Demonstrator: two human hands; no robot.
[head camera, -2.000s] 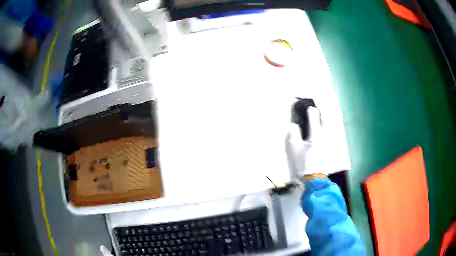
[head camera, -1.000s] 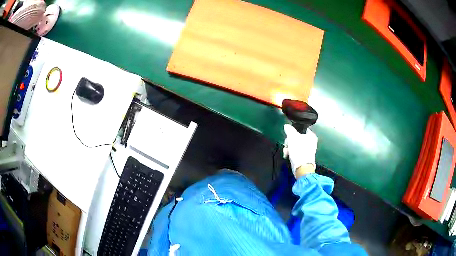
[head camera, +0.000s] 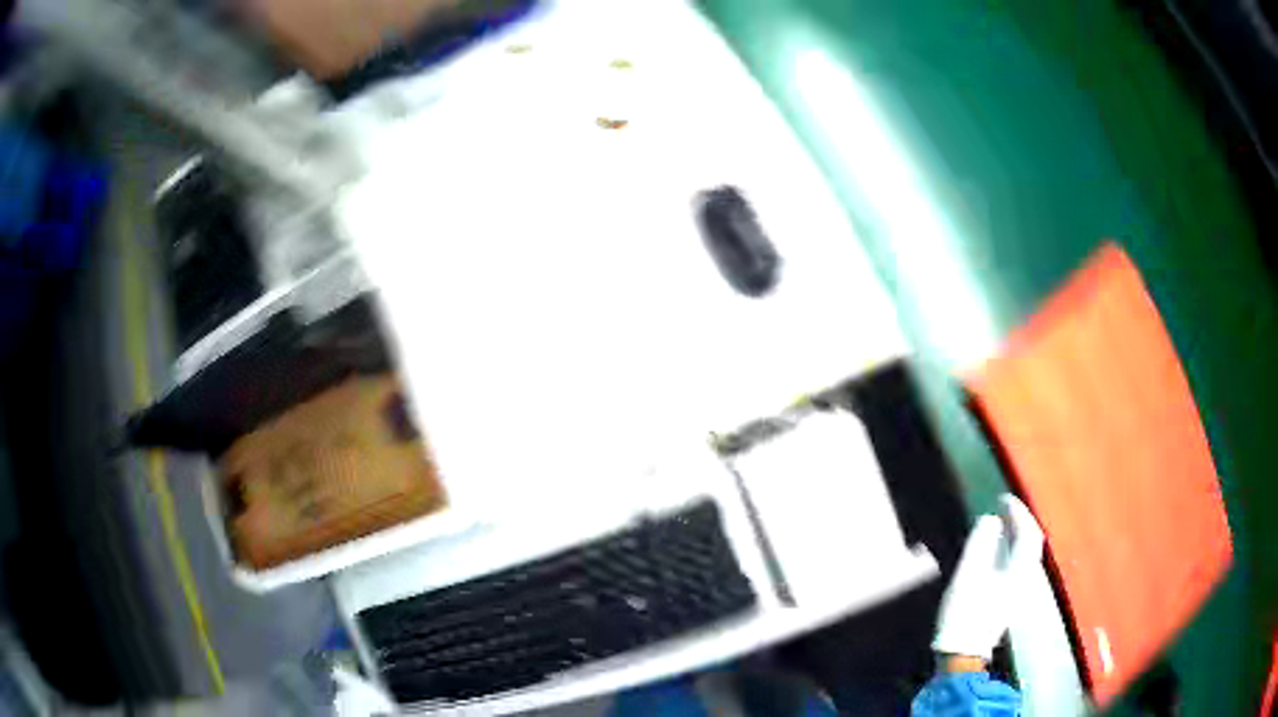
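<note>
The frame is blurred. My right hand (head camera: 977, 595), in a white glove with a blue sleeve, is at the lower right, beside the near left edge of the orange tray (head camera: 1114, 462) on the green bench. It looks empty, its fingers pointing up and slightly apart. A small white shape at the bottom left looks like my gloved left hand (head camera: 362, 693), cut off by the picture's edge; its grip cannot be told. The black mouse (head camera: 739, 241) lies untouched on the white table. The hinged fixture (head camera: 330, 476) stands with its dark lid up and only its brown nest showing.
The keyboard (head camera: 561, 602) is on the white shelf (head camera: 827, 497) below the table edge. A monitor (head camera: 351, 35) stands at the top, beside a grey machine column (head camera: 210, 119). A dark gap separates the shelf from the green bench (head camera: 981, 168).
The view has swung back left from the bench to the white table and fixture. The scanner no longer shows in my right hand, which is now beside the orange tray's edge.
</note>
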